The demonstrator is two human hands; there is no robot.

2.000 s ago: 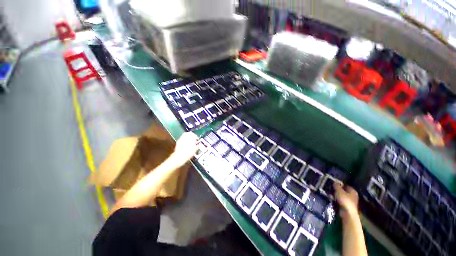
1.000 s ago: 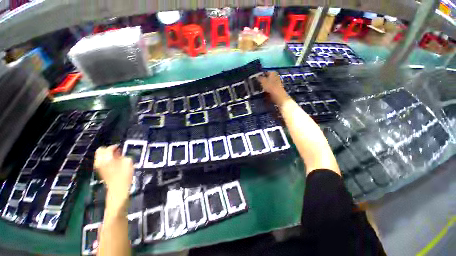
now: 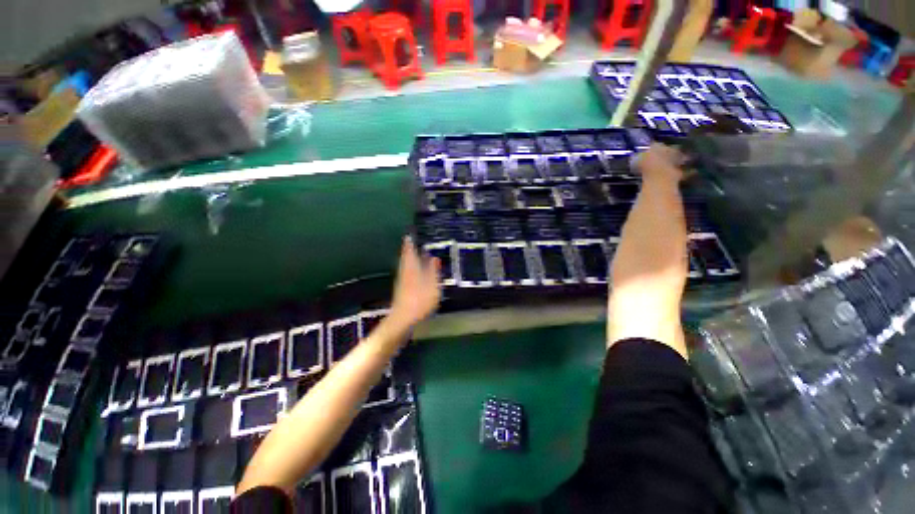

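Observation:
A black tray of phone housings lies level on top of the tray stack, ahead and right of centre. My left hand is at its front left corner, thumb and fingers at the edge. My right hand is at its back right corner, slightly blurred; the fingertips are partly hidden. A small dark keypad with pale dots lies loose on the green bench. Another tray with rows of pale-edged housings lies at the front left, partly behind my left forearm.
Another housing tray is at far left. A wrapped grey block stands rear left. A clear-wrapped compartment stack is at right. Another tray lies at the back beside a slanted post. Red stools stand beyond the bench.
The held tray has moved right and away from me, onto the stack, with both hands at its edges. The front left tray is more exposed, and the loose keypad now shows.

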